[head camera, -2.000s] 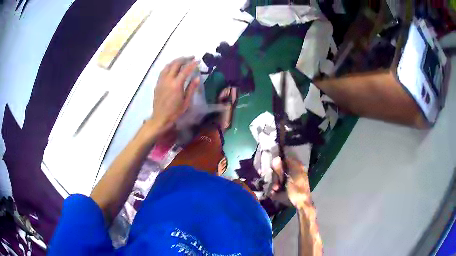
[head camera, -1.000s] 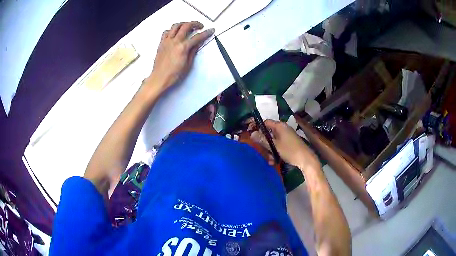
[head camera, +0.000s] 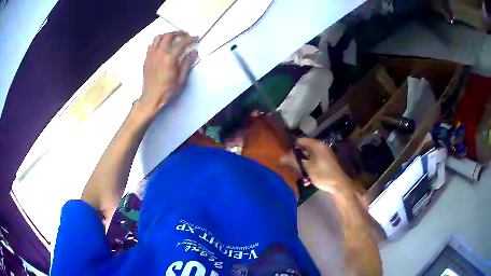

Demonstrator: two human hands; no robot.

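Long black shears (head camera: 262,90) point up and left from my right hand, blurred, with the blades looking closed. My right hand (head camera: 318,164) is shut around their handles, right of my body. The blade tips lie over the pale table near the pattern's curved edge. My left hand (head camera: 168,67) rests with bent fingers on the large white pattern piece (head camera: 81,143), near its edge. It seems to hold nothing, though something pale by the fingertips is unclear. Dark purple fabric (head camera: 99,40) shows beyond the pattern. A pale yellow rectangle (head camera: 96,97) lies on the pattern.
An open brown wooden box (head camera: 371,190) with odds and ends stands low on the right. White scraps (head camera: 307,94) hang or lie beyond the table edge (head camera: 229,99). White printed packaging (head camera: 412,188) and a white roll (head camera: 464,167) are by the box.
The shears have swung up from low beside me to over the table. My left hand has moved along the pattern. In the last second both hands shifted slightly, and more of the box shows.
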